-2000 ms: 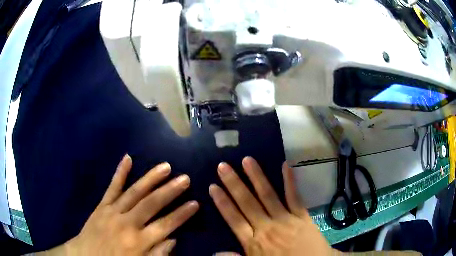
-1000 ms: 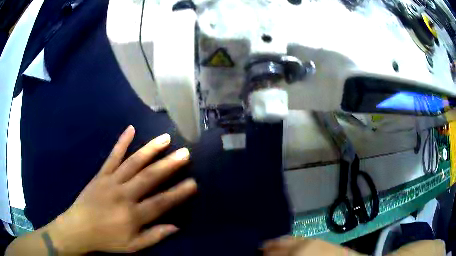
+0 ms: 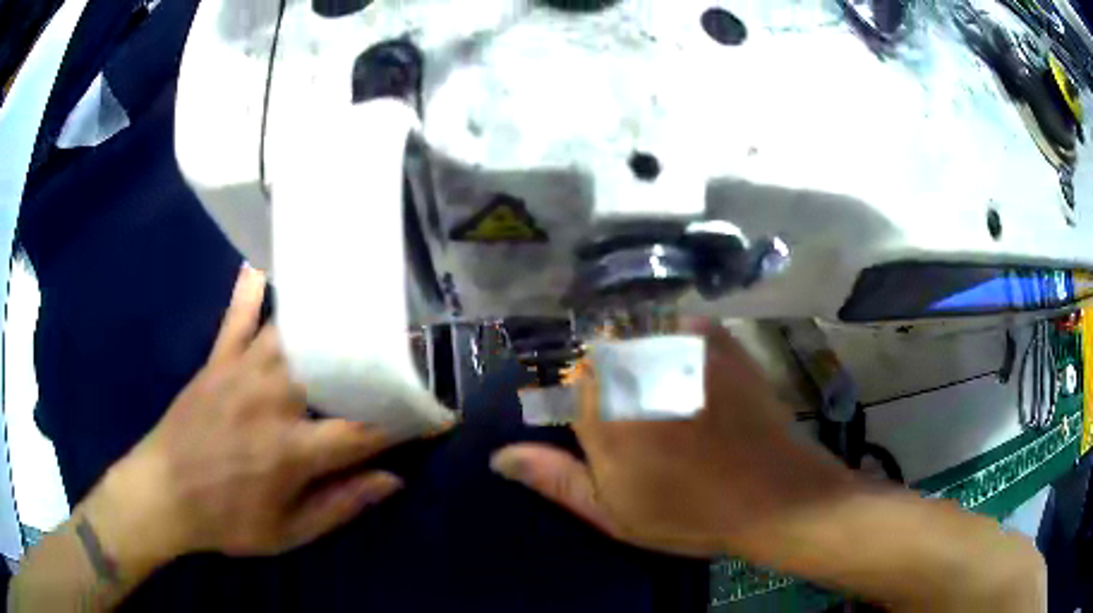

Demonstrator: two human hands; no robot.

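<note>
The navy-black garment panel (image 3: 144, 240) lies over the machine bed and reaches the front edge. The white sewing machine head (image 3: 539, 132) hangs over it. My left hand (image 3: 246, 443) lies on the cloth left of the needle area, its fingertips partly behind the white arm cover. My right hand (image 3: 695, 467) is at the presser foot area (image 3: 545, 347), thumb apart from the fingers, which are partly hidden behind the white-capped part (image 3: 651, 377). Whether its fingers hold cloth cannot be seen.
Large shears (image 3: 839, 413) lie on the bed at the right, partly behind my right forearm. Small metal loops (image 3: 1039, 377) lie farther right. A green measuring strip (image 3: 1001, 479) runs along the table's front edge. The blue-lit display (image 3: 983, 295) is at the right.
My right hand has come in from the bottom edge to beside the needle area. My left hand has shifted slightly left. The machine head appears larger and lower, as the view has moved closer.
</note>
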